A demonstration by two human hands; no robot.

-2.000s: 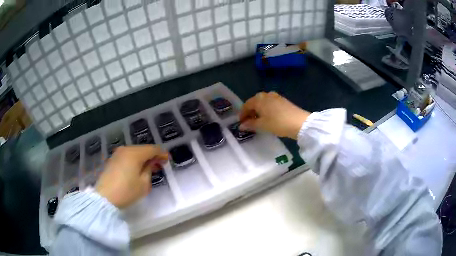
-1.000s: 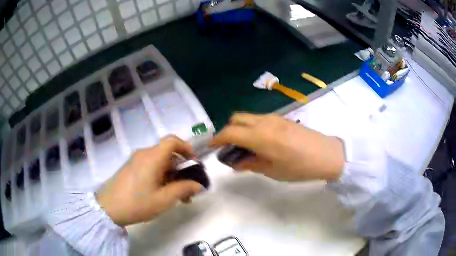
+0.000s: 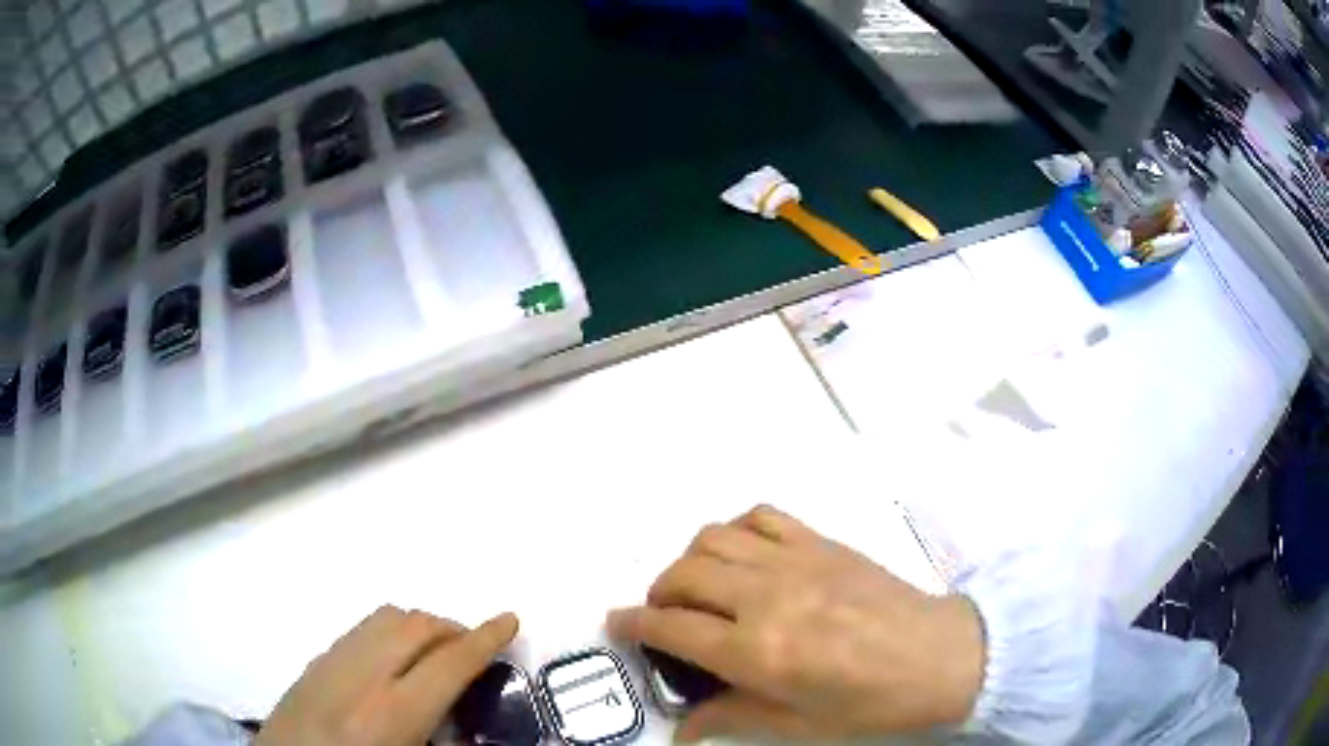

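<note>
My left hand (image 3: pixel 382 678) is low in the picture, its fingers around the left edge of a black watch head (image 3: pixel 503 711) on the white bench sheet. A watch head with a pale, lit-looking face and metallic rim (image 3: pixel 590 703) lies flat between my hands. My right hand (image 3: pixel 824 627) grips another black watch head (image 3: pixel 678 681) just right of it, partly hidden by the fingers. The compartment tray (image 3: pixel 481 372) at left holds black units in its back pockets and some front pockets; several right-hand front pockets are bare.
A brush (image 3: pixel 824 233) and a short yellow stick tool (image 3: pixel 904 214) lie on the green mat. A blue parts box (image 3: pixel 1115 262) with small bottles stands on the white bench at right. White grid panels (image 3: pixel 175 51) stand at the back left, and a second blue box (image 3: pixel 671 12) is cut off above.
Both hands have moved from the tray down to the bench sheet with black watch heads. The units now lie in a row with the pale-faced one. The view has shifted down and right.
</note>
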